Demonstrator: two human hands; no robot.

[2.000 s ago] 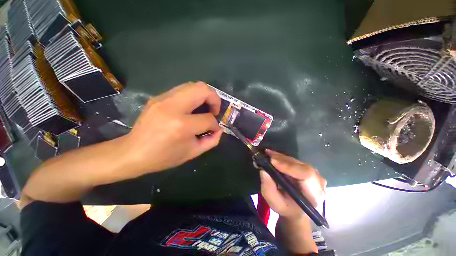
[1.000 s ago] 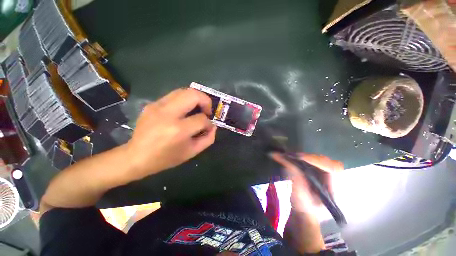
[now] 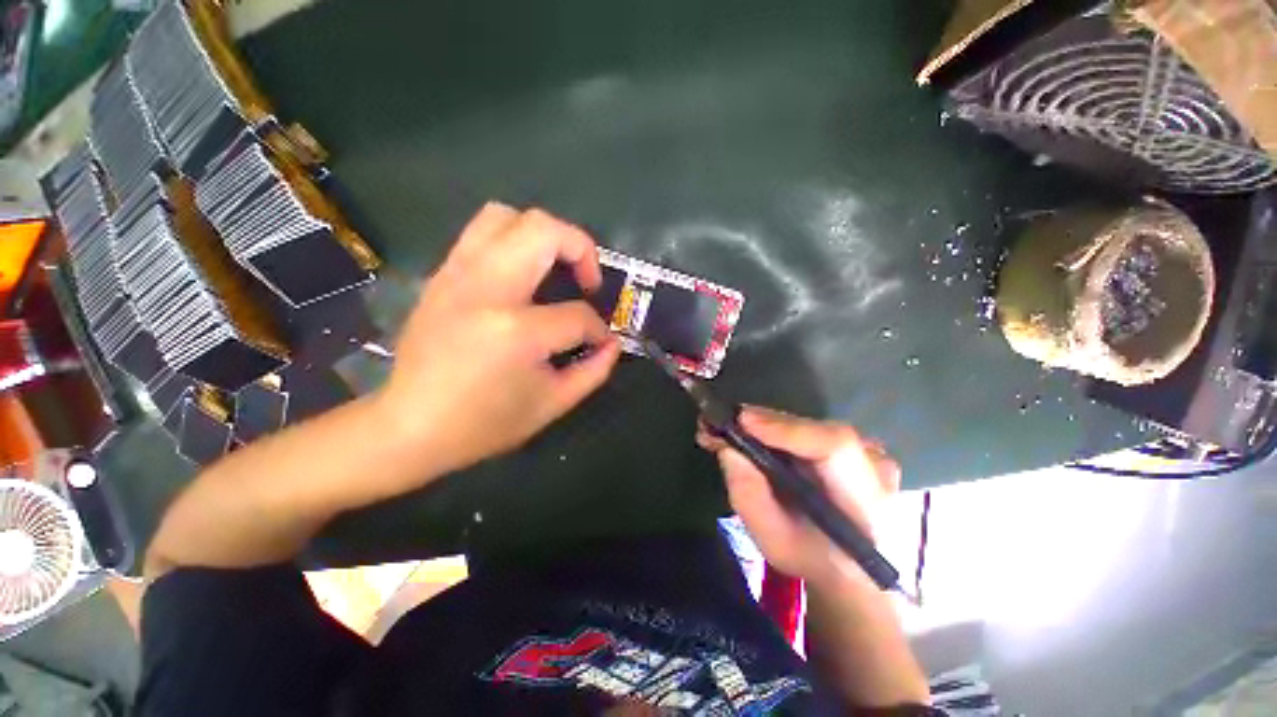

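A phone board assembly (image 3: 717,336) with a white frame and a red right end lies on the dark green mat in front of me. A dark LCD module (image 3: 678,319) is on it, with an amber flex tail (image 3: 625,307) at its left edge. My left hand (image 3: 490,329) pinches the board's left end and hides that part. My right hand (image 3: 805,483) holds a black soldering iron (image 3: 798,488) like a pen. The iron's tip is at the board's lower edge near the flex tail; exact contact cannot be told.
Stacked LCD modules (image 3: 203,238) stand at the left. A white desk fan (image 3: 31,549) and orange boxes (image 3: 28,343) are at the far left. A tan tip-cleaning pot (image 3: 1106,291) is at the right, below a dark spiral grille (image 3: 1106,101) and a carton (image 3: 966,31).
A second ago the iron was away from the board, blurred at the lower right; now its tip is back at the board. My left hand stays on the board's left end.
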